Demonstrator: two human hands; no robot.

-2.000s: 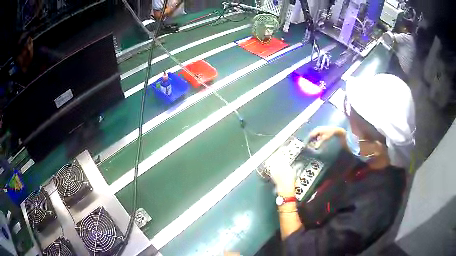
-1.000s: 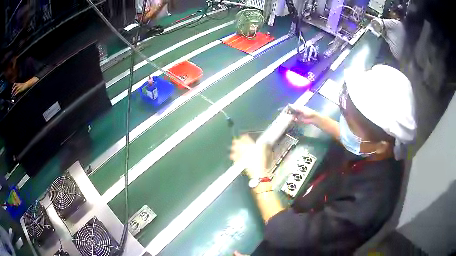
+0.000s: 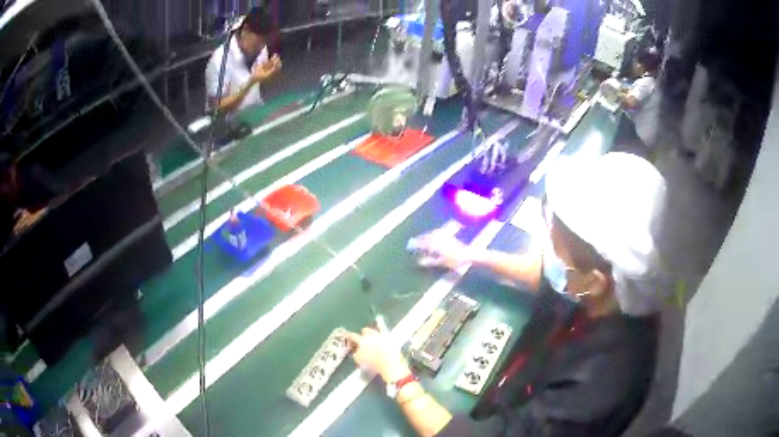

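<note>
Neither of my hands is in view. A four-position fixture (image 3: pixel 320 367), a pale bar with round dark cutouts, lies on the green line at the lower middle. Another worker's hand touches its upper end. A second four-position fixture (image 3: pixel 484 357) lies in front of that worker. A dark oblong fixture or tray (image 3: pixel 442 333) with a tan strip along one side lies between the two. The worker's other hand is stretched over the line and blurred; whether it holds something pale, I cannot tell.
A silver fan plate (image 3: pixel 137 394) is cut off at the lower left, near a black panel (image 3: pixel 77 256). A blue bin (image 3: pixel 243 236) and red bin (image 3: pixel 290 207) stand across the line. Beyond are a red mat (image 3: pixel 394 148), a green fan (image 3: pixel 393 111), a purple glow (image 3: pixel 475 201) and more people.
The view has shifted. The worker no longer holds the long pale bar up in both hands; the hands are apart, one at a fixture. A sliver of skin at the bottom edge is gone.
</note>
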